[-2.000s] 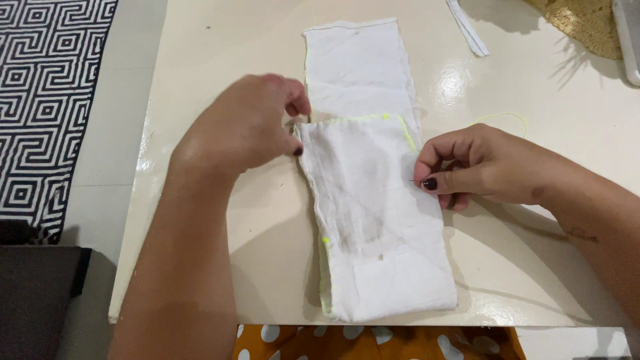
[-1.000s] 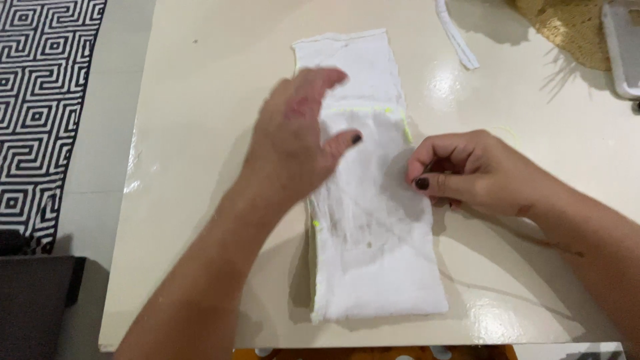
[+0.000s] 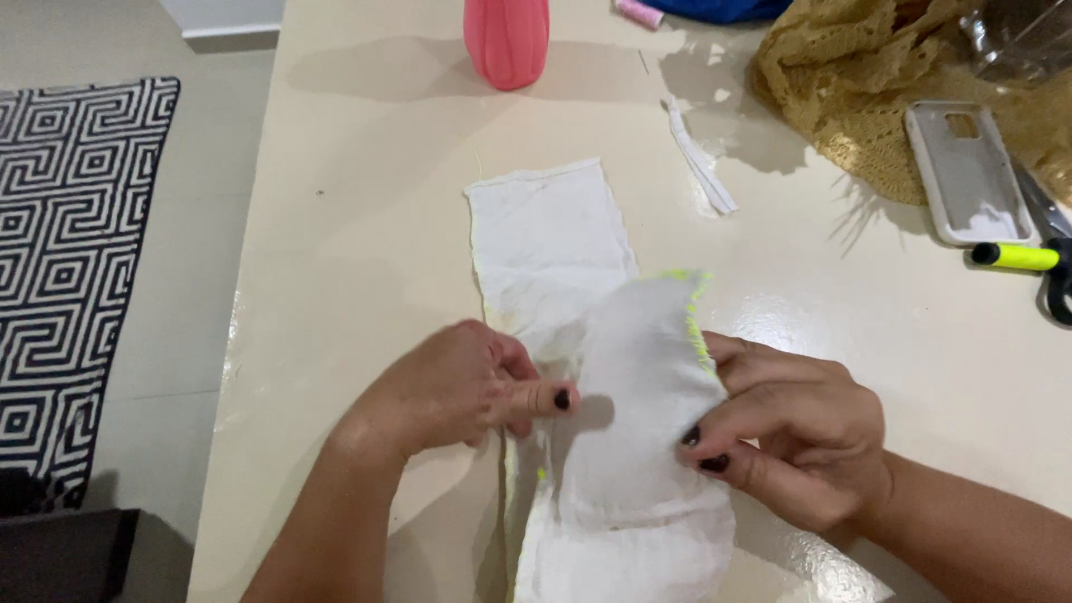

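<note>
A white cloth strip (image 3: 548, 226) lies folded on the table, its upper flap (image 3: 645, 402) lifted on the right side. Neon yellow stitches run along the flap's top and right edge. My right hand (image 3: 787, 427) grips the flap's right edge between thumb and fingers; whether it also holds a needle cannot be seen. My left hand (image 3: 469, 385) is at the cloth's left edge, thumb extended over the flap and the other fingers curled, partly hidden. Whether those fingers pinch the cloth is unclear.
On the cream table (image 3: 360, 251) are a pink bottle-like object (image 3: 507, 42), a pink thread spool (image 3: 639, 13), a narrow white fabric strip (image 3: 699, 159), mustard lace cloth (image 3: 837, 100), a phone case (image 3: 970, 172), a yellow marker (image 3: 1015, 256) and scissors (image 3: 1057, 285).
The flap, lying flat earlier, is now raised on its right side with my right hand at its edge. My left hand has moved from over the cloth to its left edge. The view has shifted.
</note>
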